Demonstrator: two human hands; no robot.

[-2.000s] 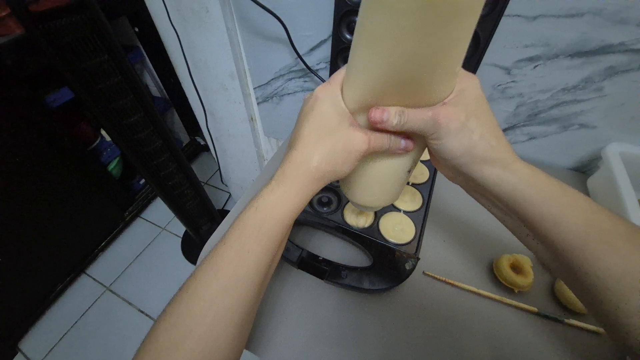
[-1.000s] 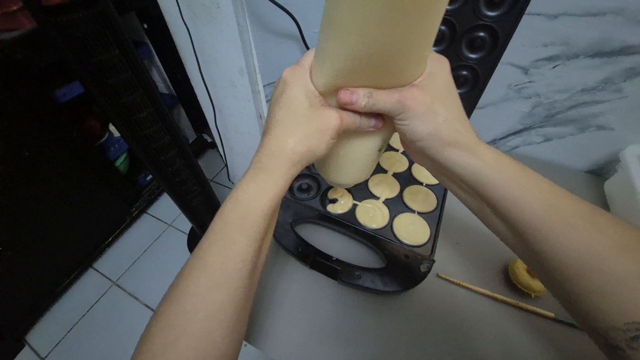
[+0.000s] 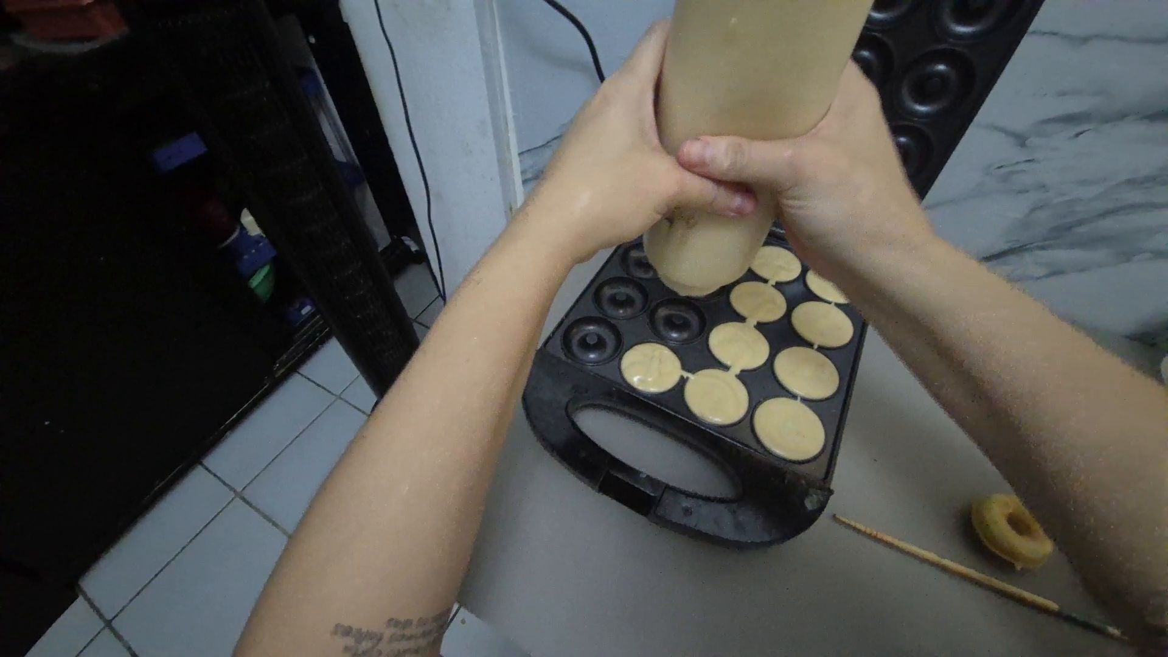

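Both of my hands grip a large translucent squeeze bottle (image 3: 753, 73) of pale batter, tilted downward over an open electric mini-doughnut maker (image 3: 630, 484). My left hand (image 3: 630, 155) wraps its left side and my right hand (image 3: 839, 164) its right side, with the thumbs meeting in front. The bottle's lower end hides part of the plate. Several ring molds on the right and front hold batter (image 3: 789, 429), some joined by thin drips. Bare ring molds (image 3: 592, 339) show at the left, and one (image 3: 677, 319) lies just below the bottle.
A baked mini doughnut (image 3: 1013, 531) and a thin wooden stick (image 3: 949, 564) with a dark end lie on the grey tabletop (image 3: 730, 593), near my right forearm. The maker's raised lid (image 3: 935, 87) leans back by the marbled wall. A black cable (image 3: 411, 137) hangs at the left, above the tiled floor.
The front mold second from the left, only partly covered one second ago, is now full of batter. The bottle's lower end has moved back, away from the front row. The view has shifted.
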